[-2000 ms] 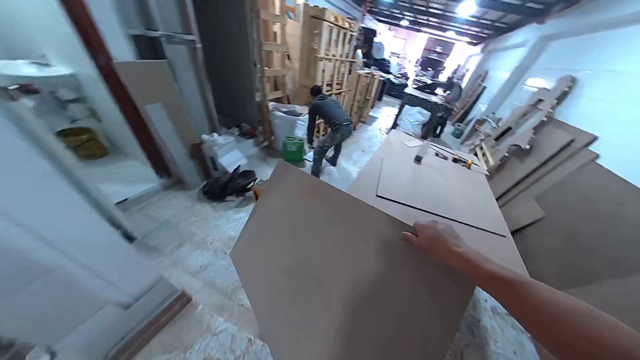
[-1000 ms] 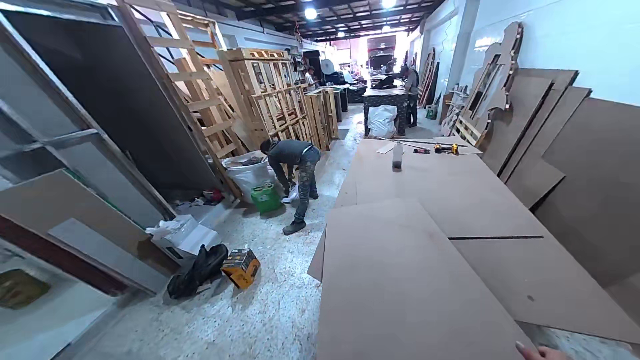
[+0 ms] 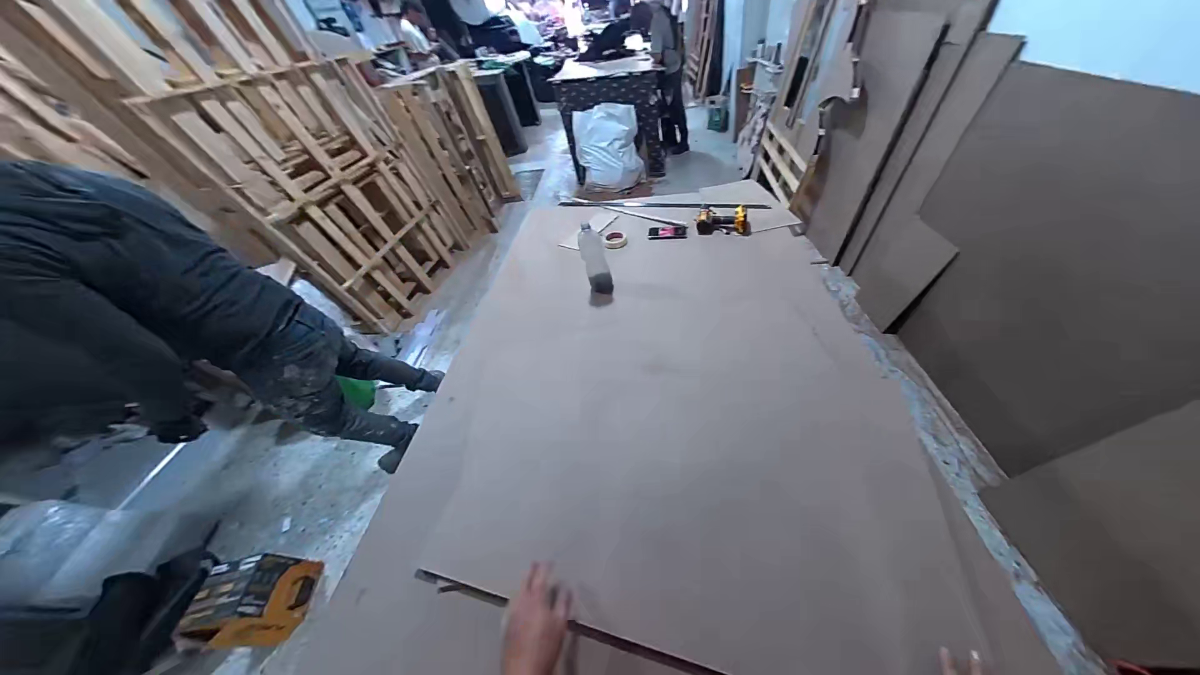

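Note:
My left hand [image 3: 536, 623] rests at the near edge of a large brown fiberboard sheet [image 3: 656, 450], its blurred fingers reaching over the dark gap along that edge. It holds nothing that shows. Fingertips of my right hand [image 3: 960, 662] appear at the bottom right, over the same board surface; the rest of that hand is out of view. The sheet lies flat on the long board-covered table. Toward its far end stand or lie a clear plastic bottle [image 3: 596, 261], a tape roll [image 3: 615, 240], a dark and pink object [image 3: 667, 232] and a yellow and black cordless drill [image 3: 722, 221].
At the left, a person [image 3: 216, 319] bends close to the table. Wooden frames [image 3: 319, 178] lean behind them. An orange and black box [image 3: 253, 600] sits on the floor. Brown boards [image 3: 1078, 253] lean along the right wall. A white sack [image 3: 609, 145] stands beyond the table.
The loose board, tilted up under a hand two seconds ago, now lies flat on the table. The view has moved forward, and the bending person appears much nearer.

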